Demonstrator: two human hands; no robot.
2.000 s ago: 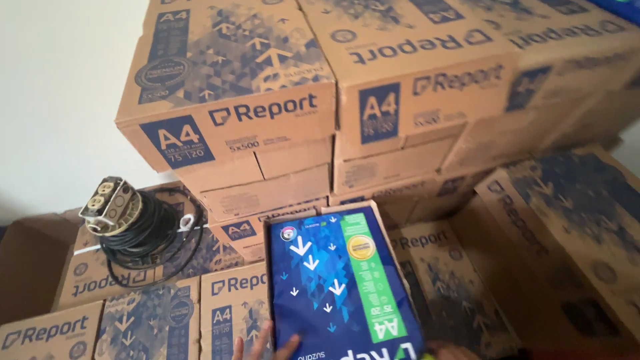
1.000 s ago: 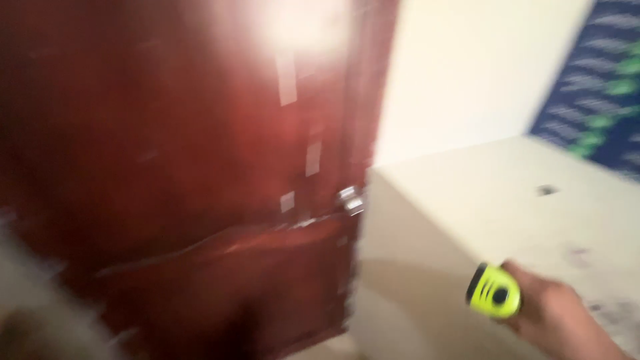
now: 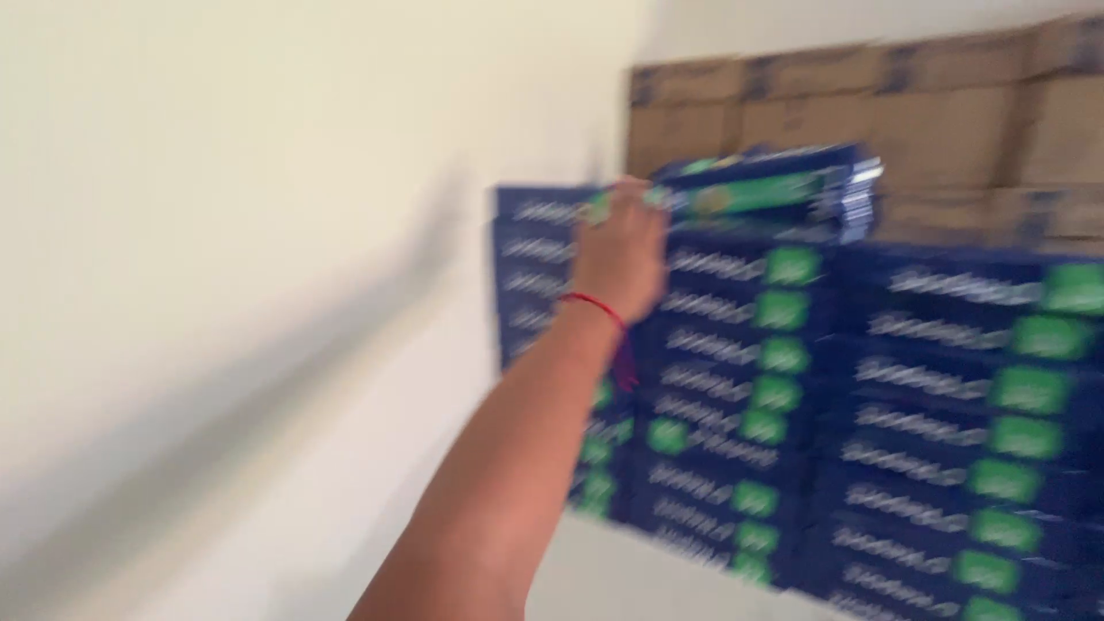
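My left hand (image 3: pixel 623 246), with a red string bracelet on the wrist, reaches up to the top of the stacked blue paper reams (image 3: pixel 707 345). Its fingers are at the left end of a loose blue and green ream (image 3: pixel 759 194) lying slightly tilted on the stack. Blur hides whether the fingers grip this ream or only touch it. My right hand is out of view.
Brown cardboard boxes (image 3: pixel 811 121) are piled behind the reams. A pale wall (image 3: pixel 259 172) runs along the left. Below the reams shows a pale surface (image 3: pixel 655 578).
The view has swung from the cardboard boxes past a dark red door to the stacked reams. My left arm is now stretched out; the hand with the yellow-green tool has left view.
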